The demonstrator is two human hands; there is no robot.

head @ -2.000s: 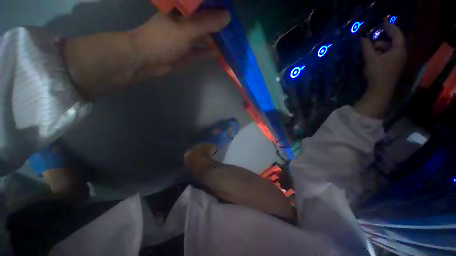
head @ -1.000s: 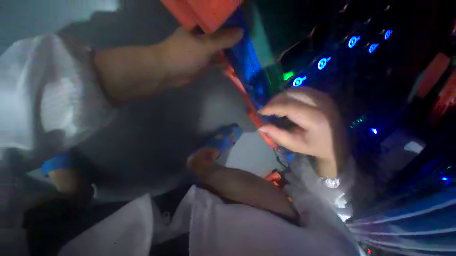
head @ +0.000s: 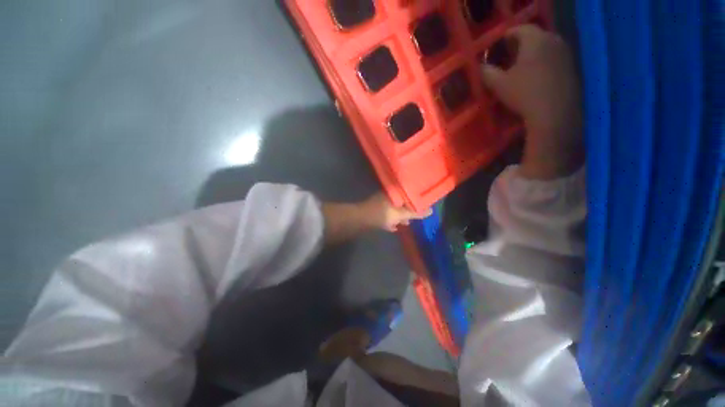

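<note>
A red-orange compartment tray [head: 415, 163] is tilted across the upper middle, with several black, glossy rounded square units in its pockets, one of them here [head: 407, 122]. My left hand [head: 391, 216] grips the tray's lower corner, its fingers partly hidden by the tray. My right hand [head: 536, 91] is over the tray's right side, thumb and finger closed around a dark square unit [head: 501, 52] at a pocket. Whether that unit is fully seated cannot be told.
A blue rack edge [head: 445, 270] with a red-orange strip [head: 432, 306] runs below the tray. Blue curtain folds [head: 636, 159] hang at the right. Grey floor [head: 159, 103] lies left. A small green light [head: 470, 246] shows beside the rack edge. My blue sandal [head: 385, 318] is below.
The view has shifted from the dark rack with blue ring lights to the tray and curtain. More of the tray shows. My right hand has moved from the rack edge to the tray's pockets.
</note>
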